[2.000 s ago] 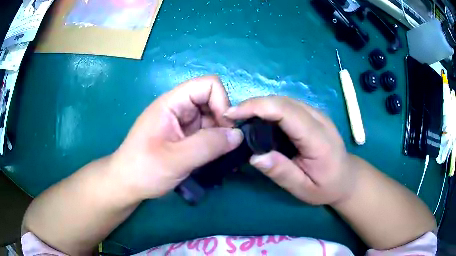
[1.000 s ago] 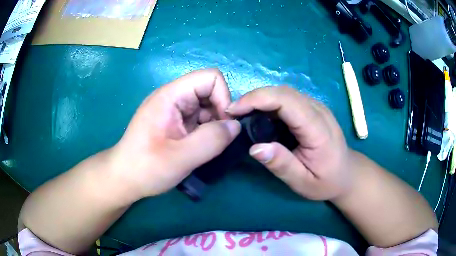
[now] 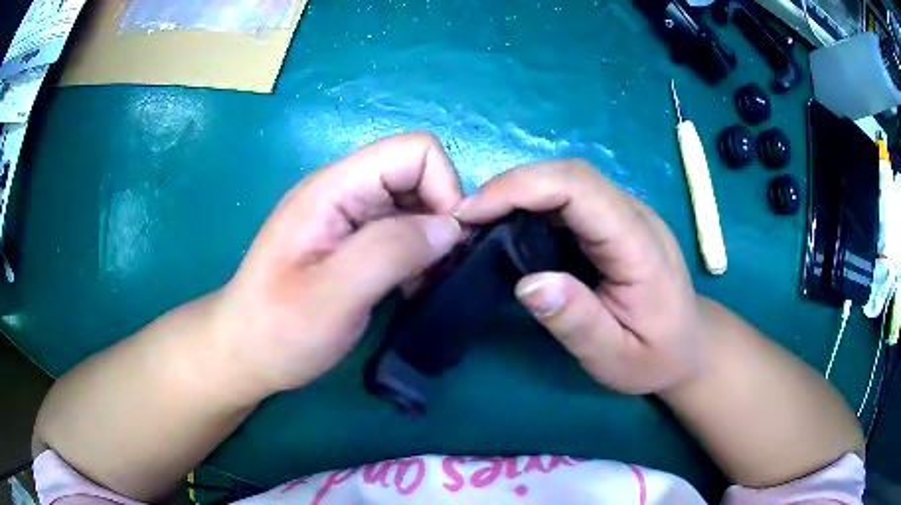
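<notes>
A black phone clamp mount (image 3: 445,306) is held between both hands above the green mat, tilted, its curved jaw end pointing down and to the left. My left hand (image 3: 331,261) holds its upper left side, with the thumb and index fingertips close together at the edge. My right hand (image 3: 617,286) is around the upper right end, thumb at the front and fingers behind it. The fingertips of both hands meet near the top of the clamp. The part of the clamp inside my right hand is hidden.
A pale-handled pointed tool (image 3: 701,197) lies at right. Several black knobs (image 3: 737,146) lie beside it, with black clamp parts (image 3: 696,39) above. A dark flat case (image 3: 835,217) is at far right, a translucent container (image 3: 852,79) above. Brown cardboard (image 3: 178,69) lies upper left.
The clamp's lower end has swung down and slightly right, showing more of its body. My left thumb has drawn up and back a little. My right hand still holds the other end.
</notes>
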